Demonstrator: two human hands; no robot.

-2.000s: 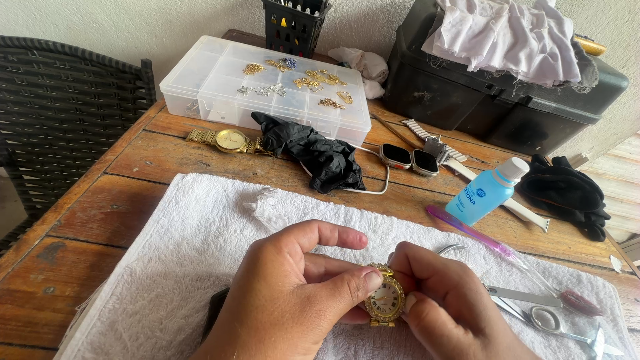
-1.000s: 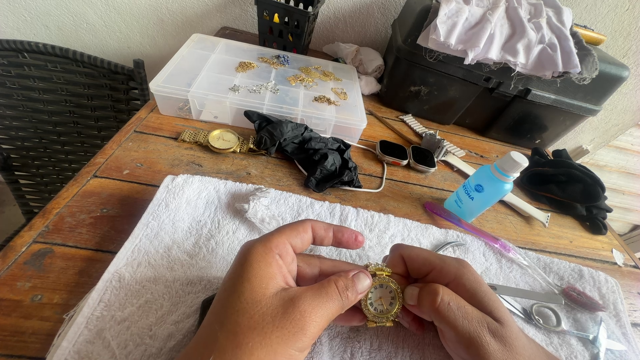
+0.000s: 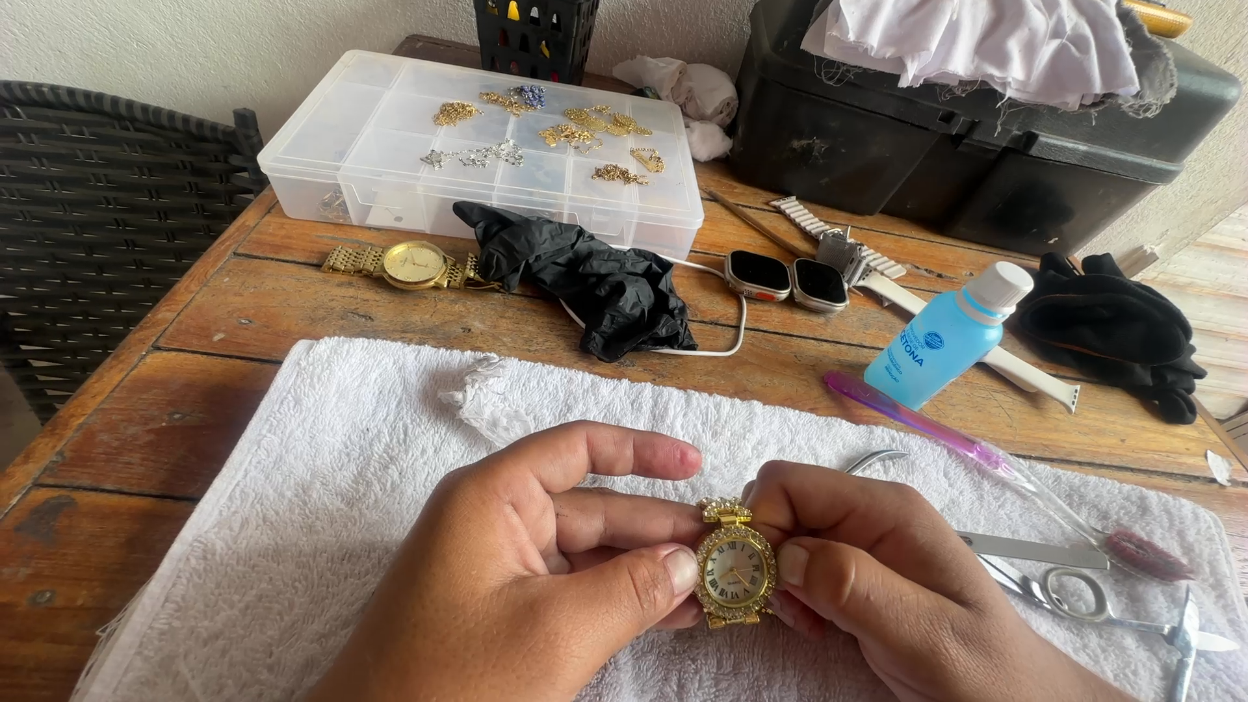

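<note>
A small gold-coloured wristwatch [image 3: 736,573] with a stone-set bezel and Roman numerals is held upright over the white towel [image 3: 361,468], its dial facing me. My left hand [image 3: 556,556] grips its left edge between thumb and fingers, the index finger raised off it. My right hand [image 3: 868,565] pinches the right edge of the case with thumb and bent index finger. Parts of the bracelet show above and below the case; the back is hidden. Beside my right hand, scissors [image 3: 1072,593] and other metal tools lie on the towel, near a purple-handled brush [image 3: 916,419].
A blue acetone bottle [image 3: 936,346] stands behind the towel. Beyond are smartwatches [image 3: 759,275], a black glove [image 3: 585,278], a gold watch [image 3: 414,263] and a clear organizer box [image 3: 390,146] with chains on it. A large black case [image 3: 877,146] stands at the back right.
The watch between my hands has turned slightly, its dial now more upright to my view. Both hands keep nearly the same grip.
</note>
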